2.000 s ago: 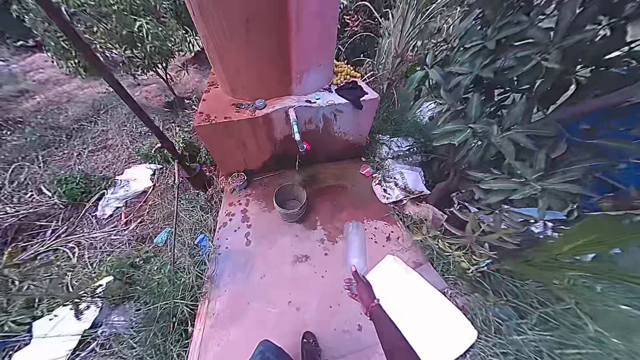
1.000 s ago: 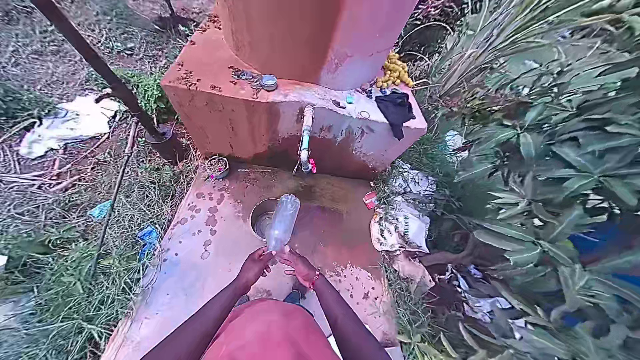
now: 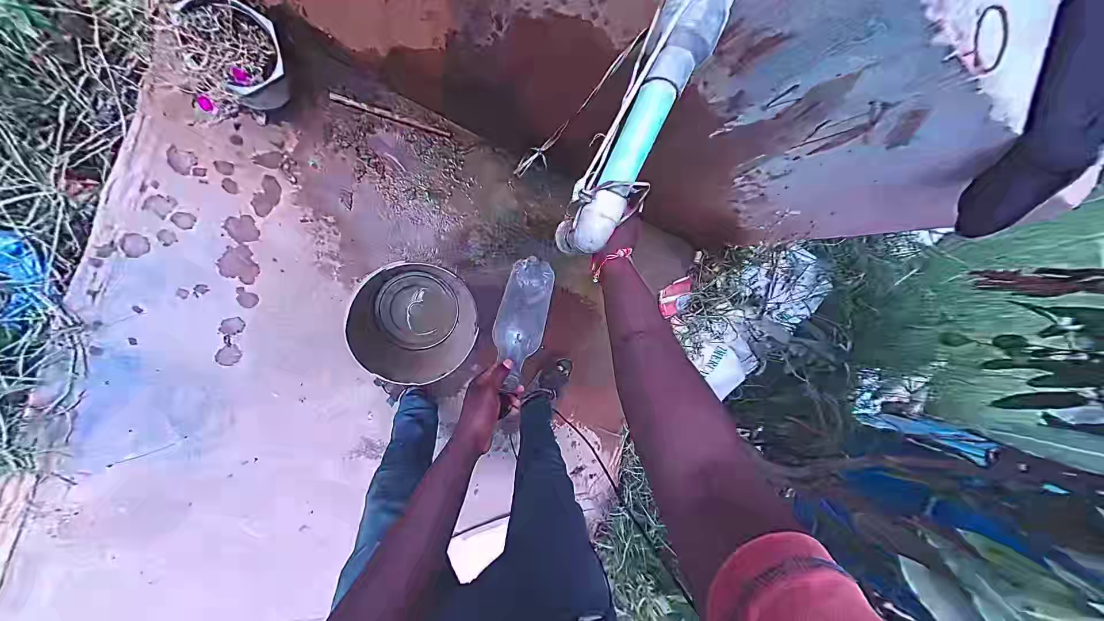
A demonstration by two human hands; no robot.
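Note:
My left hand (image 3: pixel 493 398) grips a clear plastic bottle (image 3: pixel 524 315) by its neck end, with its base pointing away from me, to the right of a round metal bucket (image 3: pixel 412 323). My right hand (image 3: pixel 628 226) is raised at the lower end of a pipe (image 3: pixel 640 129) with a white elbow; the pipe hides most of its fingers, so what they touch cannot be told. A red and white band is round my right wrist. The inside of the bucket shows rings at its bottom. Cord or wire is tied along the pipe.
A plant pot (image 3: pixel 263 82) stands at the upper left on the stained concrete slab (image 3: pixel 198 448). A stick (image 3: pixel 390 115) lies near the wall (image 3: pixel 828 155). A dark cloth (image 3: pixel 1026 164) hangs at the upper right. Sacks (image 3: pixel 724 362), a red packet (image 3: pixel 675 297) and plants border the slab's right side.
Both hands were at the bottle a second ago; now my left hand alone holds it and my right hand has moved up to the pipe's end. The view is much closer to the bucket and pipe.

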